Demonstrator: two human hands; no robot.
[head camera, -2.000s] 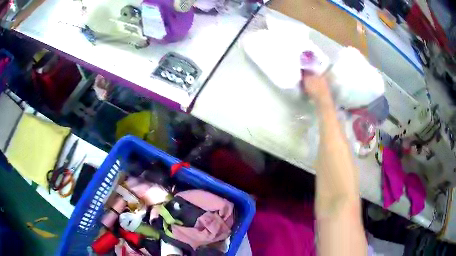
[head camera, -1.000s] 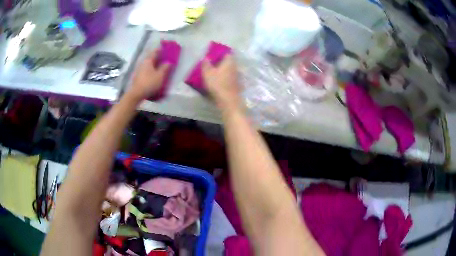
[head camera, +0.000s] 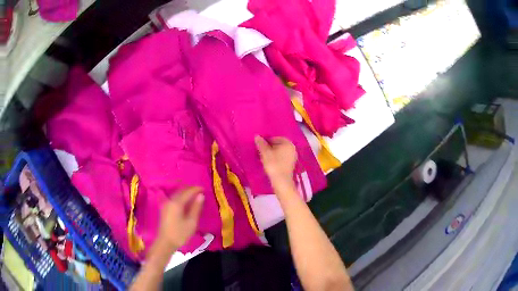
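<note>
Magenta cut pieces (head camera: 159, 102) lie in overlapping stacks on a low white-topped bench (head camera: 372, 122) in front of me. Yellow-orange strips (head camera: 223, 199) hang between the stacks, and white or pale pink edges (head camera: 250, 41) show at their far end. A crumpled magenta heap (head camera: 318, 62) lies at the upper right. My left hand (head camera: 182, 219) is over the lower front of the stacks, thumb and fingers apart, with nothing seen in it. My right hand (head camera: 277, 159) is on the right-hand magenta stack, fingers bent; whether it pinches cloth cannot be told.
A blue plastic crate (head camera: 74, 210) with scraps and spools stands at the left, against the bench. A patterned white board or sheet (head camera: 417, 51) is at the upper right. A grey machine table (head camera: 454, 227) is at the lower right, over green floor. A white table edge (head camera: 23, 62) is upper left.
The view has turned right and down from the long sewing table to the magenta stacks. The small folded magenta pieces are no longer seen in my hands, which are now over the stacks.
</note>
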